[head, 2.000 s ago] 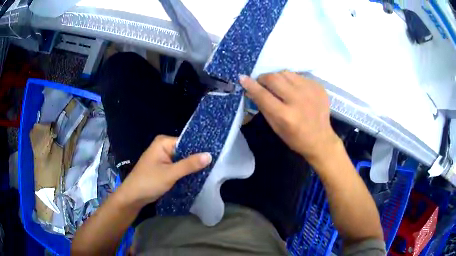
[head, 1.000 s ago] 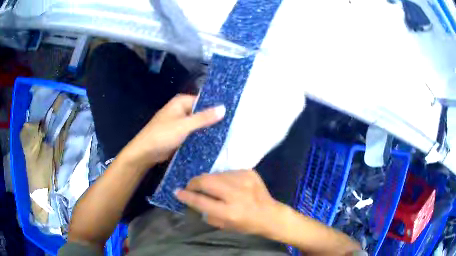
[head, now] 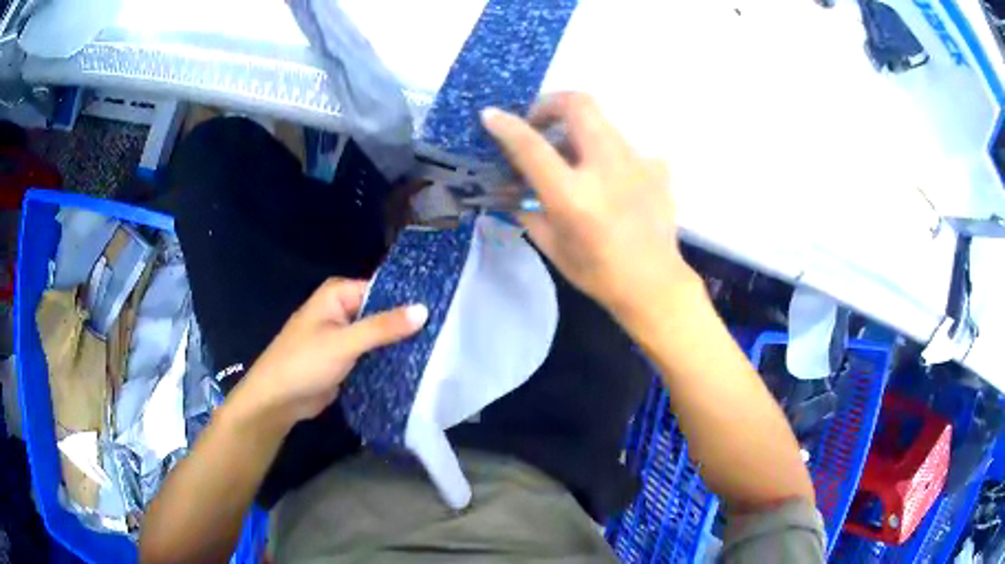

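My left hand holds a speckled navy piece over my lap, thumb on top. Pale lining is attached along its right side and hangs with a rounded edge. Another speckled navy piece runs up over the white table from the table's edge. A gap shows between the two navy pieces. My right hand is at this gap, with small metal snips partly hidden and blurred under its fingers. Its index finger lies over the upper navy piece.
A grey-blue strip hangs over the table's front edge. A blue crate of cut pieces stands at left. Blue baskets and a red plastic basket stand at right. A printed scale runs along the table edge.
My right hand has moved up from the lower end of the navy piece to the table's edge. The navy run is now parted there. My left hand has moved down and left with its piece.
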